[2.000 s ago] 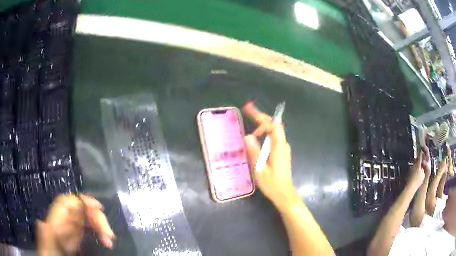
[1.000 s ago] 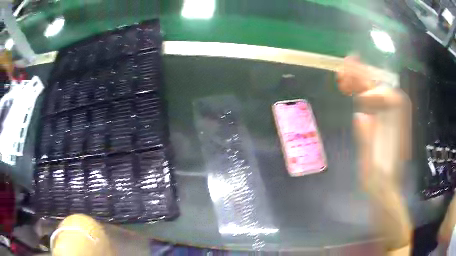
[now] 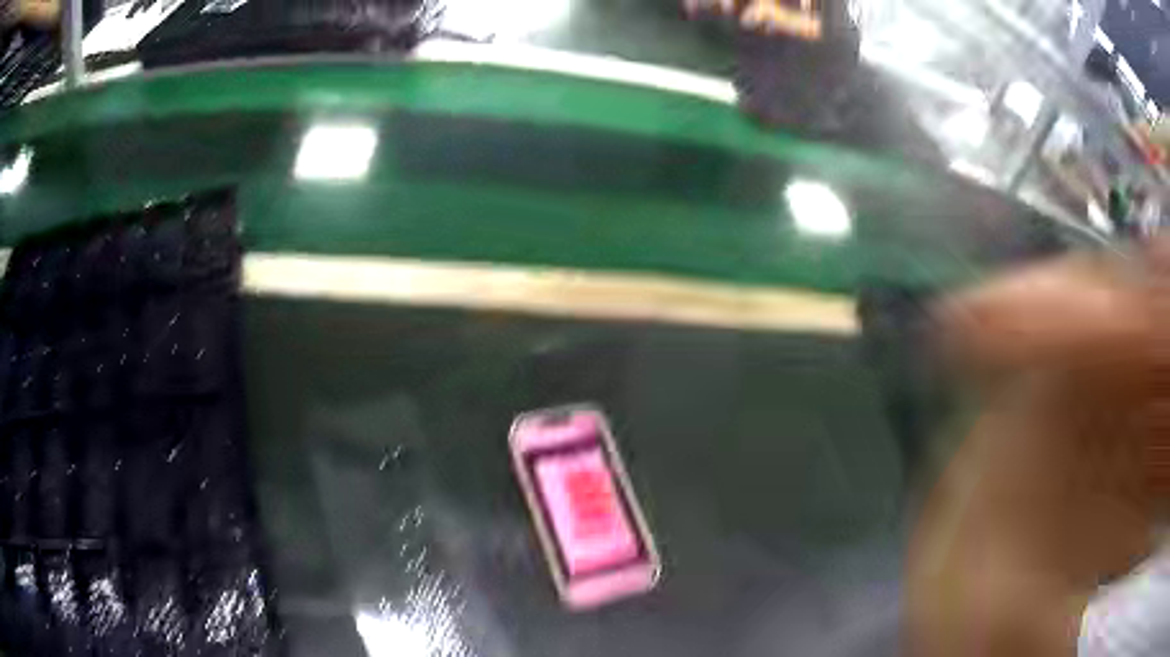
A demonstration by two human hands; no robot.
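The smartphone [image 3: 585,508] lies face up on the dark bench, its screen lit pink. The clear carrier sheet [image 3: 353,481] with rows of tiny dots lies to its left, partly lost in glare and cut off by the bottom edge. What looks like my right hand [image 3: 1059,321], raised with its forearm, is large and badly blurred at the right edge, away from the phone. Its fingers cannot be made out, nor whether it holds anything. My left hand is not in view.
A black tray [image 3: 122,424] with ribbed pockets lies at the left. A pale edge strip [image 3: 552,290] runs across behind the phone, with the green belt [image 3: 552,212] beyond. Dark items stand on the far side. A white patch, perhaps clothing, shows at the lower right.
The view has swung and tilted up. The phone's screen content has changed. My left hand, at the bottom left before, has left the picture. My right hand now appears nearer and larger.
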